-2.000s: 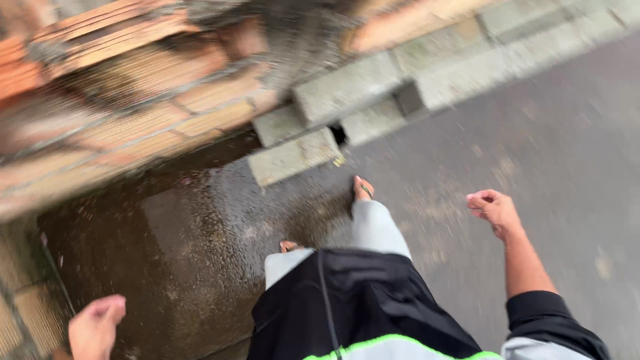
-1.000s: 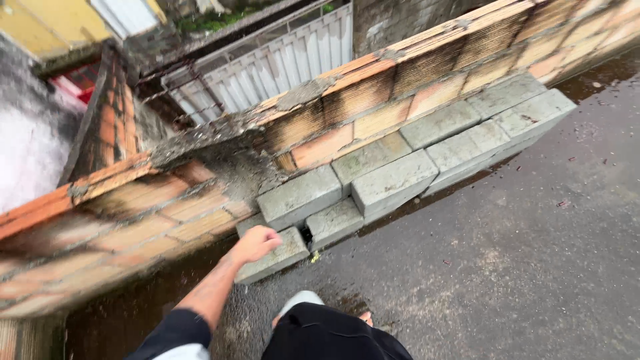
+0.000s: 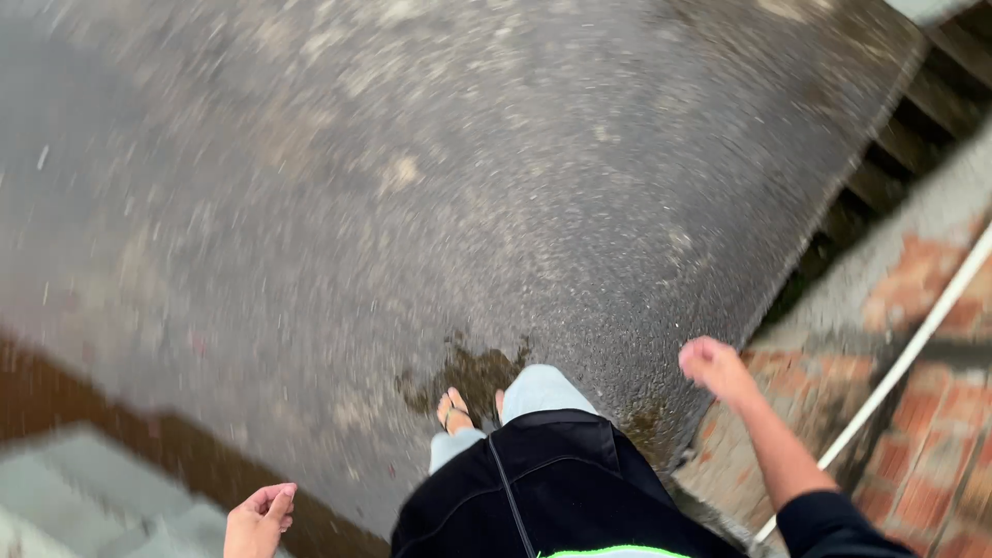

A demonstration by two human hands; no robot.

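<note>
My left hand [image 3: 260, 518] is at the bottom left, fingers curled, holding nothing that I can see, with grey concrete blocks behind it and to its left. My right hand [image 3: 711, 366] hangs over the edge of the concrete floor on the right, its fingers curled in and blurred, with no object visible in it. Between the hands are my black jacket [image 3: 542, 473], light trousers and feet in flip-flops on the wet floor.
The rough concrete floor [image 3: 465, 194] ends at a diagonal edge on the right, with dark steps [image 3: 914, 124] beyond. A white pipe [image 3: 914, 349] runs past a brick wall [image 3: 930, 434]. Grey blocks [image 3: 85, 488] lie at the lower left beside brown water [image 3: 178, 446].
The view has turned strongly from the brick wall and block stack to the open floor and its edge. One second ago an arm reached over the blocks; now both hands hang apart beside my body.
</note>
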